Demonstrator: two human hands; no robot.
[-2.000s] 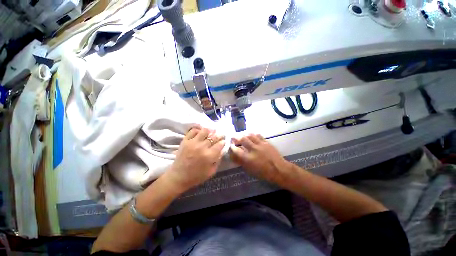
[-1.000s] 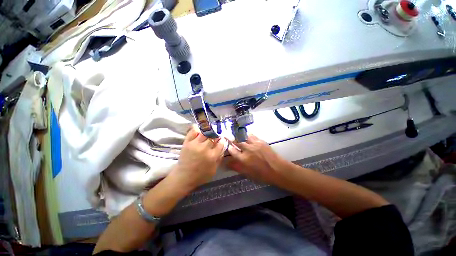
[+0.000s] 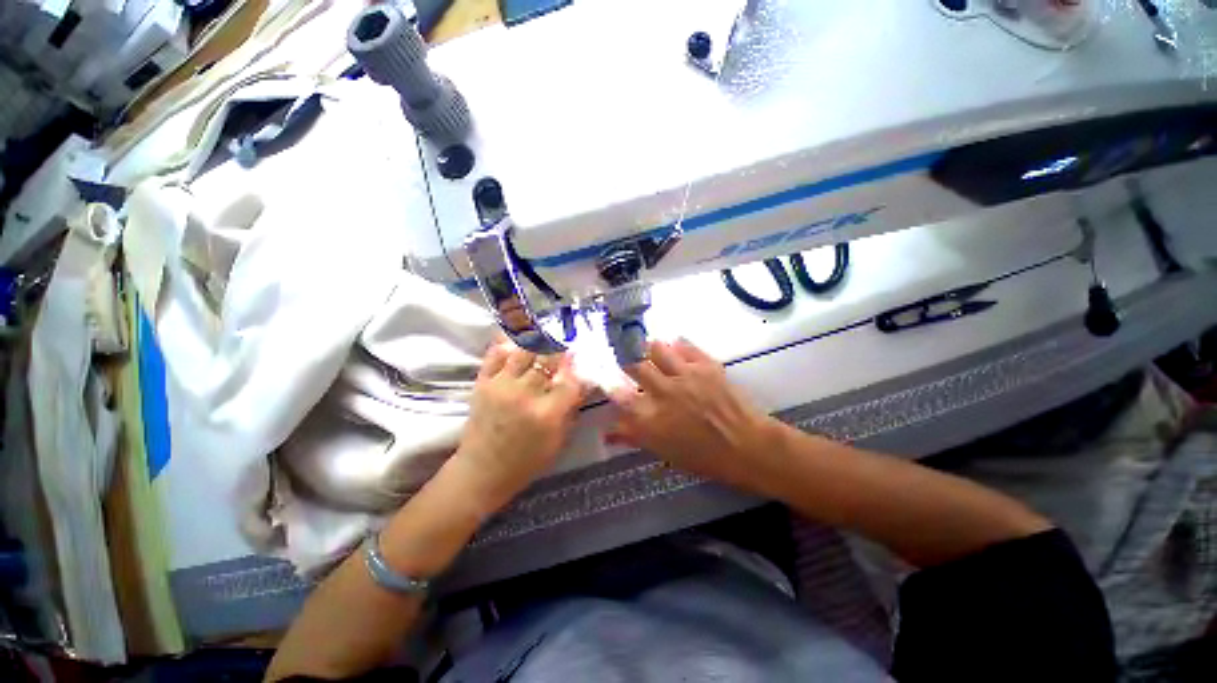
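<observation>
The cream garment [image 3: 380,387] lies bunched on the table left of the needle area. The white sewing machine [image 3: 561,147] with a blue stripe stands over it. My left hand [image 3: 525,407] rests on the garment's right edge just in front of the presser foot area, fingertips down, holding the cloth. My right hand [image 3: 685,404] is just right of it, fingers bent near the metal parts under the head. Glare hides the cloth and the needle point between my hands, so I cannot tell if my right fingers grip the cloth.
Dark-handled scissors [image 3: 787,278] lie under the machine arm. Black thread snips [image 3: 934,310] lie right of them. A long cream strip [image 3: 83,440] lies at the far left, beside a blue patch. More cream strips and a grey piece lie at the back left. The ruler-marked grey edge [image 3: 854,416] runs along the front.
My hands have moved slightly apart at the fingertips, and a bright gap shows between them. The view has shifted a little. The garment remains bunched at the left.
</observation>
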